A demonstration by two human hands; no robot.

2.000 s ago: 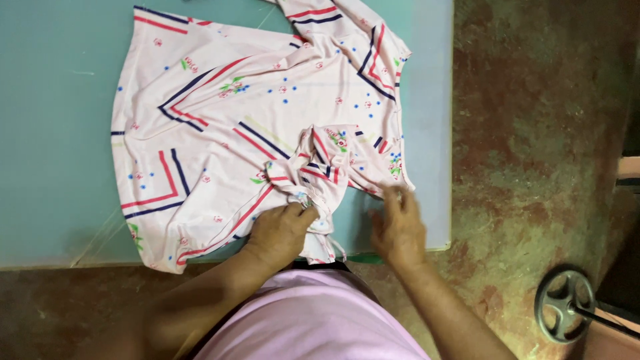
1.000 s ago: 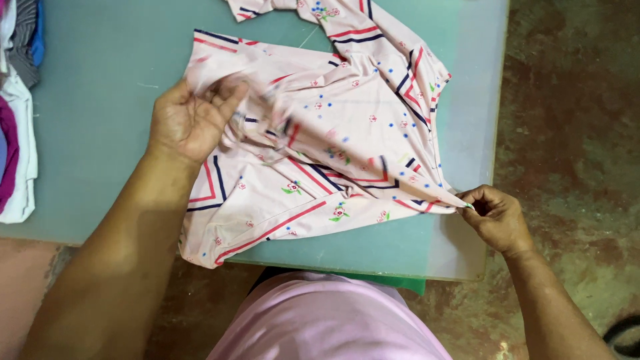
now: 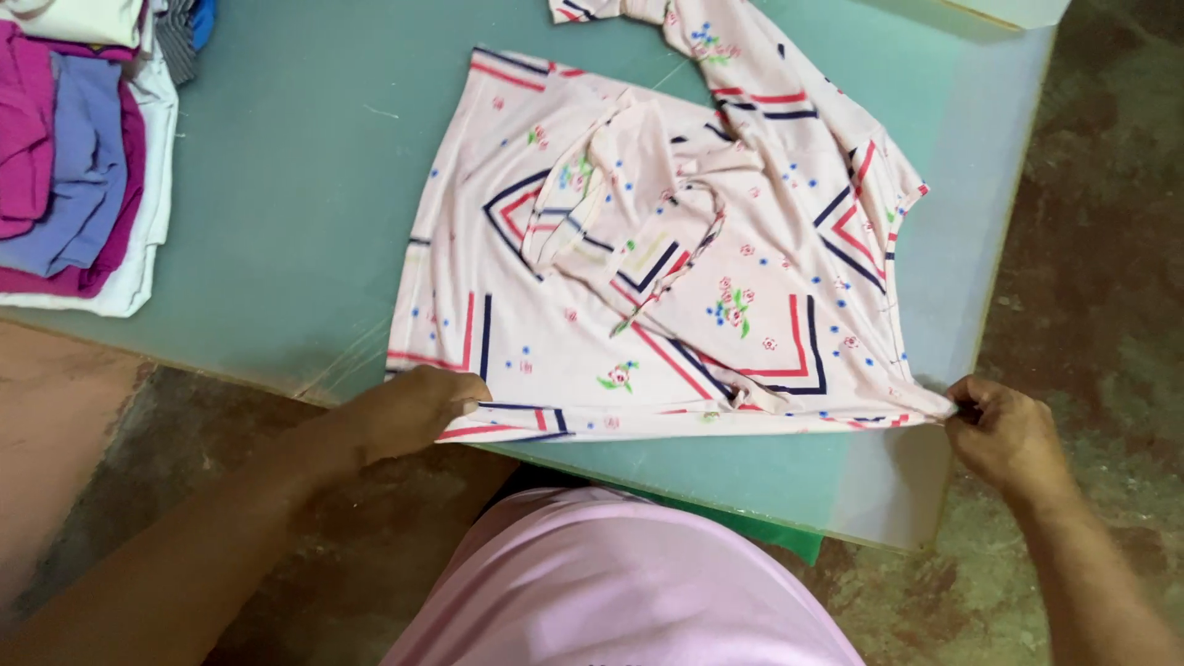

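Note:
A pale pink printed garment, with red and navy chevrons and small flowers, lies spread on the table. One sleeve points toward the table's far side, and a bunched part of the cloth rests on the garment's middle. At the near left of the garment, my left hand pinches its near edge, which is folded over. My right hand grips the corner of the cloth at the right, and the near edge runs fairly straight between both hands.
Folded clothes in white, magenta and blue are piled on the table's left. The glass-like tabletop ends near my body, with green material below its edge. A pale object sits at the far right corner.
My left hand, open above the garment one second ago, has come down to its near left edge and grips it. The garment's near edge is now drawn straight. My right hand still holds the corner.

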